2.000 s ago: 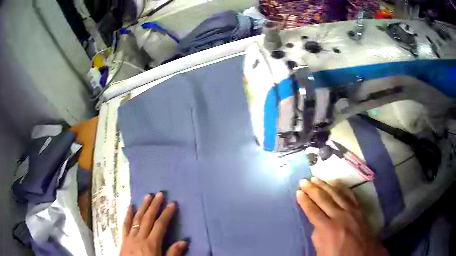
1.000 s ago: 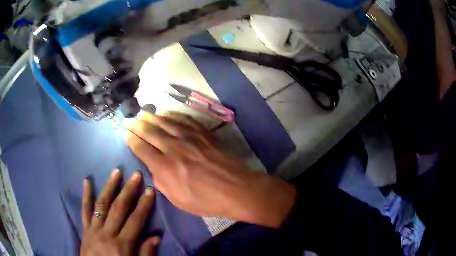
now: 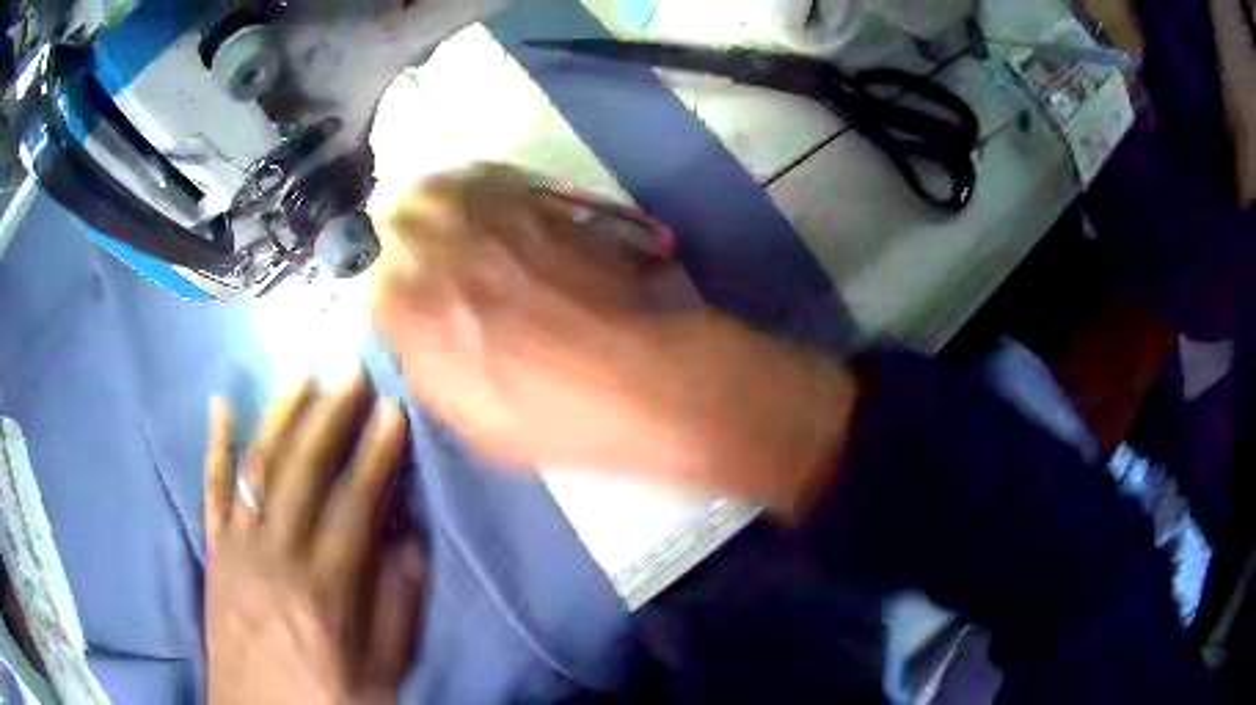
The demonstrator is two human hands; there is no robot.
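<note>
The blue-grey garment panel (image 3: 83, 510) lies on the table under the sewing machine head (image 3: 179, 124), with a bright lamp spot near the needle. My left hand (image 3: 310, 537), a ring on one finger, lies palm down on the panel just below the lamp spot, fingers slightly spread. My right hand (image 3: 551, 331) is blurred, right of the needle area, over the panel's right edge and the machine bed. Its fingers look bent, and whether it holds something cannot be told. The pink thread snips (image 3: 647, 232) show only partly behind it.
Black shears (image 3: 882, 117) lie across a blue-grey cloth strip (image 3: 689, 165) on the machine bed. A small plate (image 3: 1081, 103) is at the table's right end. A measuring scale (image 3: 689, 551) runs along the front edge. Cloth pieces (image 3: 1171, 510) are at lower right. A person's arm shows at upper right.
The view has swung right and down since the first frame. Since the second, my left hand has moved up nearer the needle; my right hand has curled and now partly covers the snips.
</note>
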